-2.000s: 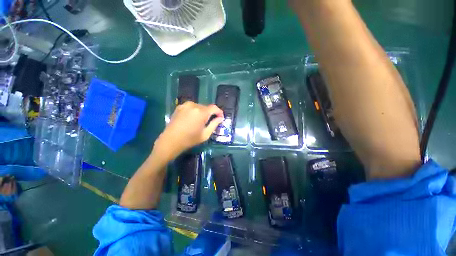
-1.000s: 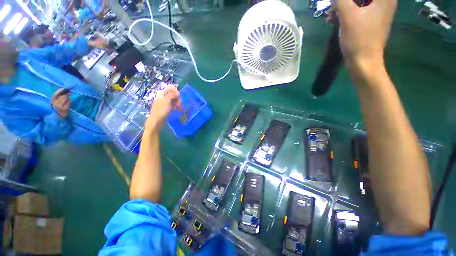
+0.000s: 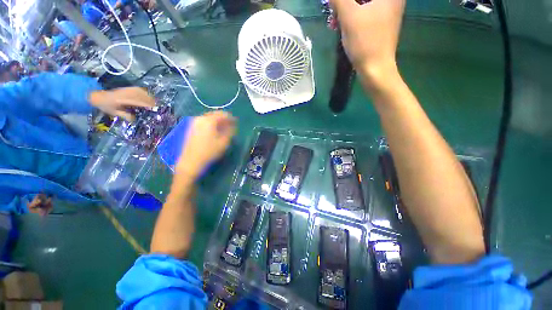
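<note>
My left hand (image 3: pixel 207 142) is blurred, fingers curled, over the right side of the blue parts bin (image 3: pixel 176 145); whether it holds anything cannot be told. My right hand (image 3: pixel 370 33) is at the top edge, fingers partly cut off. A thick black cylinder (image 3: pixel 342 82) shows beside and below its fingers; whether the hand grips it is unclear. A clear blister tray (image 3: pixel 310 215) holds two rows of half-assembled phones, such as one (image 3: pixel 334 266) at front and one (image 3: pixel 346 178) behind, with orange side marks and exposed silver and blue electronics. My right forearm covers part of the tray.
A white desk fan (image 3: pixel 275 66) stands behind the tray, its white cord running left. A black cord (image 3: pixel 501 121) hangs at right. At left, another person's hand (image 3: pixel 124 100) is over a heaped parts tray (image 3: pixel 112 172). Dark pieces with yellow outlines (image 3: pixel 221 296) lie low left.
The view has shifted, moving fan and tray leftward. My left hand has come from the bin's far left side to its right side. The other person's hand has moved over the heaped parts.
</note>
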